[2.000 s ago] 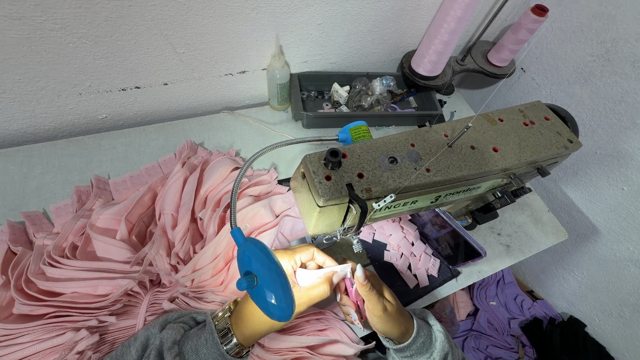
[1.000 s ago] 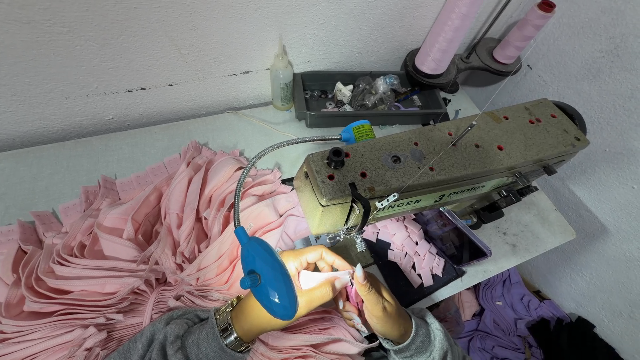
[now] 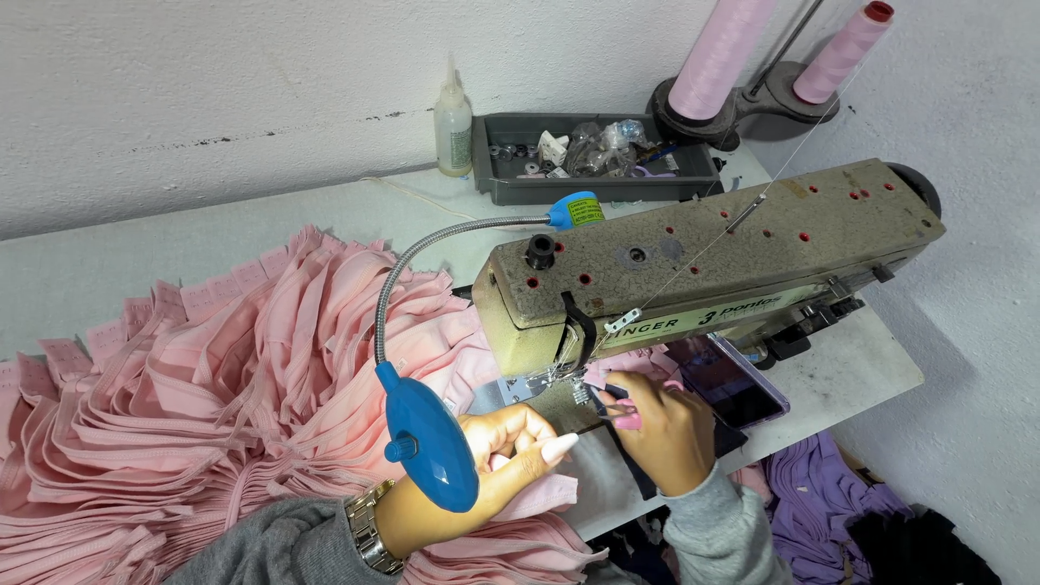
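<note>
My left hand (image 3: 504, 463), with a metal watch at the wrist, is in front of the needle area, its fingers closed on a pink fabric strip (image 3: 540, 497) whose end hangs below. The blue lamp head (image 3: 431, 439) hides part of this hand. Right of it, my right hand (image 3: 662, 422) holds small pink-handled thread snips (image 3: 624, 413) beside the presser foot (image 3: 580, 392) of the Singer sewing machine (image 3: 715, 244). Its fingertips are at the small pink fabric pieces (image 3: 642, 361), which the machine arm and hand partly cover.
A large heap of pink fabric strips (image 3: 203, 390) covers the left of the table. Behind the machine are a grey tray (image 3: 601, 191) of small parts, a plastic bottle (image 3: 453, 134) and pink thread cones (image 3: 719, 61). A phone (image 3: 735, 382) lies at right, purple fabric (image 3: 829, 504) below.
My hands were together over the pink strip. My right hand has moved away to the right, up to the small pink pieces, with the snips; my left hand stays near the lamp.
</note>
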